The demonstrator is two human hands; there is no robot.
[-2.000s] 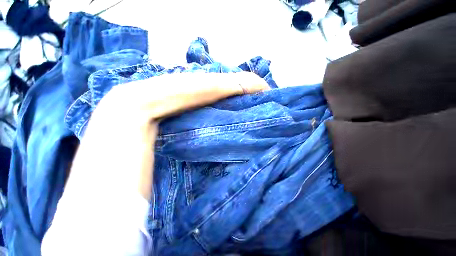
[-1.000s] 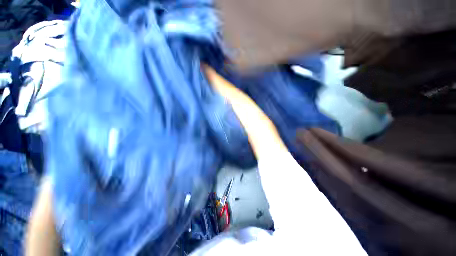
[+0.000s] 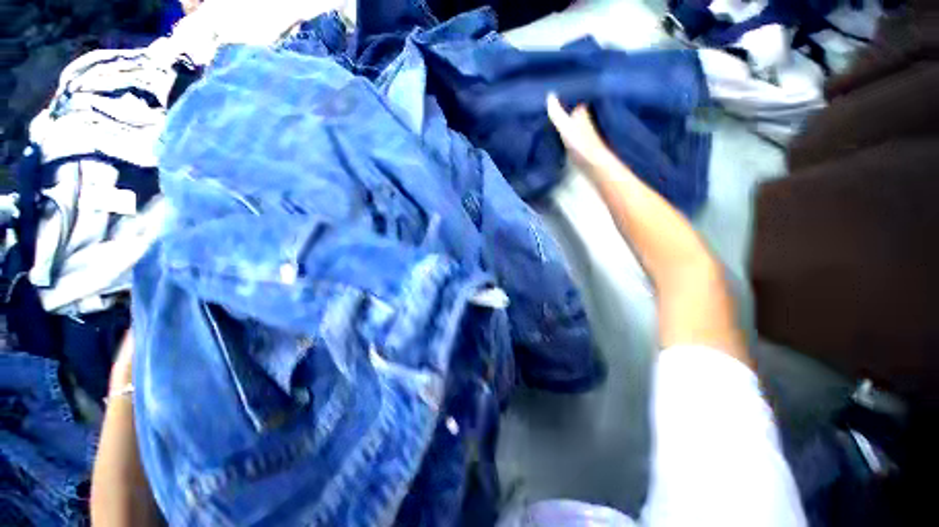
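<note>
A large bunch of blue denim jeans [image 3: 340, 237] fills the left and centre of the view. My left forearm shows at the lower left edge, beside the jeans; the left hand itself is hidden behind or under them. My right hand [image 3: 580, 132] reaches forward at the upper centre to a darker blue denim piece [image 3: 649, 103]. A thumb or finger stands apart on the near side of the cloth; the other fingers are not clear, so I cannot tell if it grips.
White and navy garments [image 3: 98, 185] are heaped at the left, with more white pieces [image 3: 767, 77] at the far right. Brown cloth [image 3: 849, 257] hangs at the right. The pale tabletop [image 3: 607, 412] shows between. More denim [image 3: 41, 443] lies at the lower left.
The jeans bunch, blurred a second ago, now lies lower and clearer. My right hand has moved forward and right to the darker denim. The scissors seen earlier are out of sight.
</note>
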